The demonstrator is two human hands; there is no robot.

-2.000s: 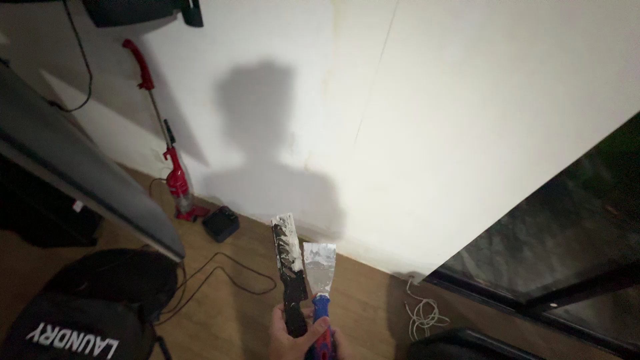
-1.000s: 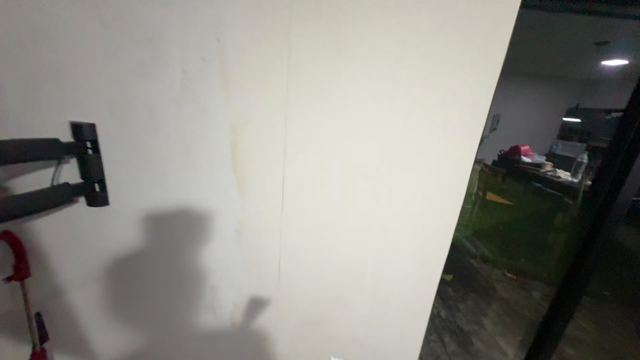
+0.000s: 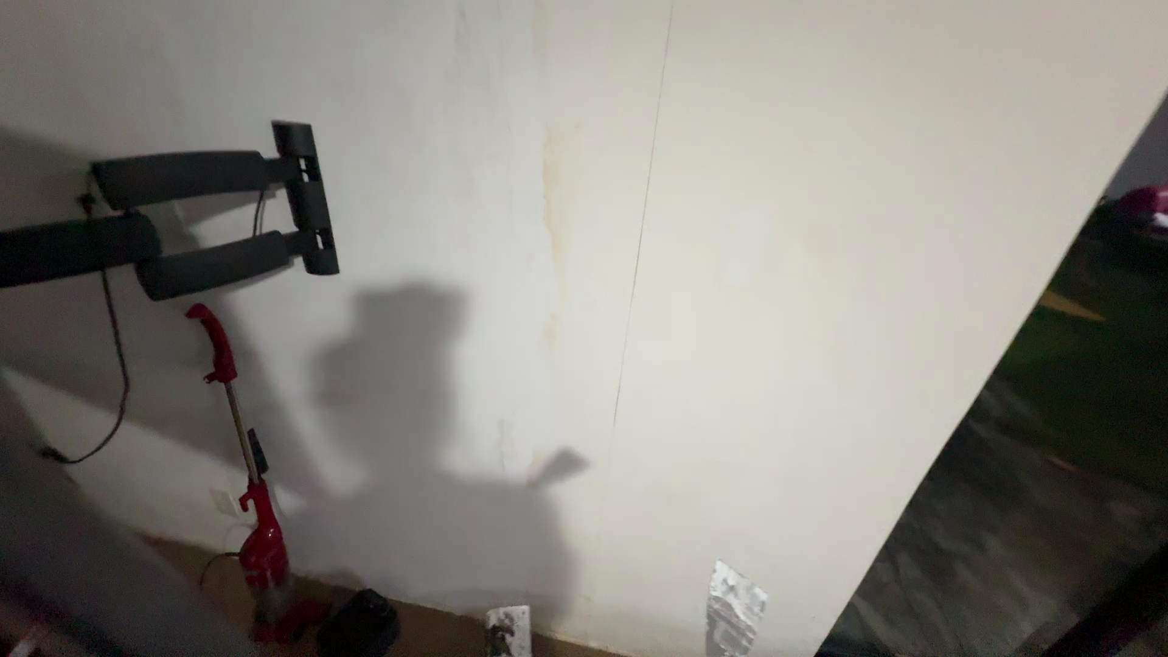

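The metal blade of a putty knife (image 3: 735,610), smeared with whitish filler, rises from the bottom edge right of centre. A second, narrower blade with white and dark residue (image 3: 509,631) shows at the bottom edge near the middle. Both my hands and the handles are below the view. Behind the blades stands a white wall (image 3: 766,301) with a thin vertical crack line and a yellowish stained strip to its left. A shadow of a head and shoulders, with a blade shape beside it, falls on the wall.
A black wall-mount arm (image 3: 310,201) juts out at the upper left, with a cable hanging beneath. Below it a red stick vacuum (image 3: 263,538) leans by the wall, next to a black object (image 3: 359,625) on the floor. Dark glass (image 3: 995,474) borders the wall at right.
Two seconds ago both hands held the two blades close together; now the blades are well apart and the hands are out of sight. The view has tilted up.
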